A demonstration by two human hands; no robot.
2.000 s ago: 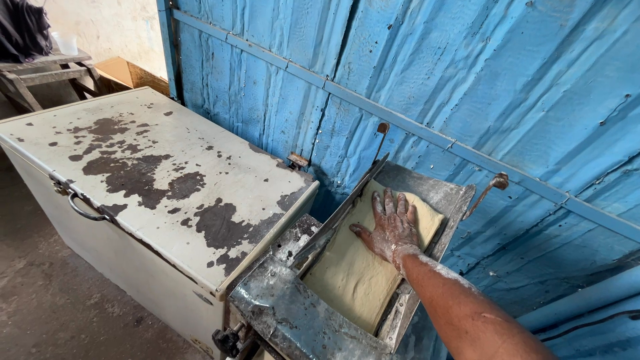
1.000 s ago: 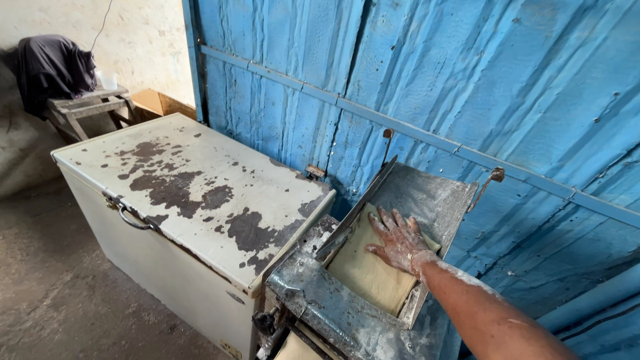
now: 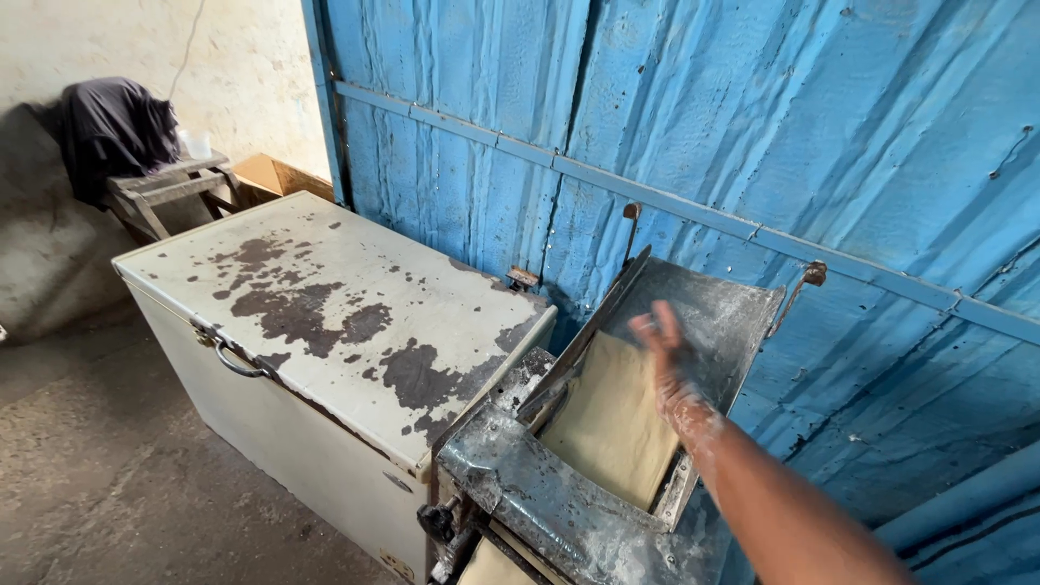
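My right hand, dusted with flour and slightly blurred, is over the right side of a pale dough sheet. Its fingers are apart and it grips nothing; whether it touches the dough is unclear. The sheet lies on the sloping metal feed tray of what looks like a dough sheeter. More dough shows below the machine's metal cover, at the bottom edge of the view. A dark knob sits on the machine's left side. My left hand is out of view.
A worn white chest freezer stands left of the machine. Behind both rises a blue corrugated metal wall. A wooden stand at the back left holds a dark cloth and a plastic cup, beside a cardboard box.
My right hand has gone from lying flat on the dough to a more tilted, blurred pose. The dough sheet's upper edge is lower on the tray, and dough now shows below the cover.
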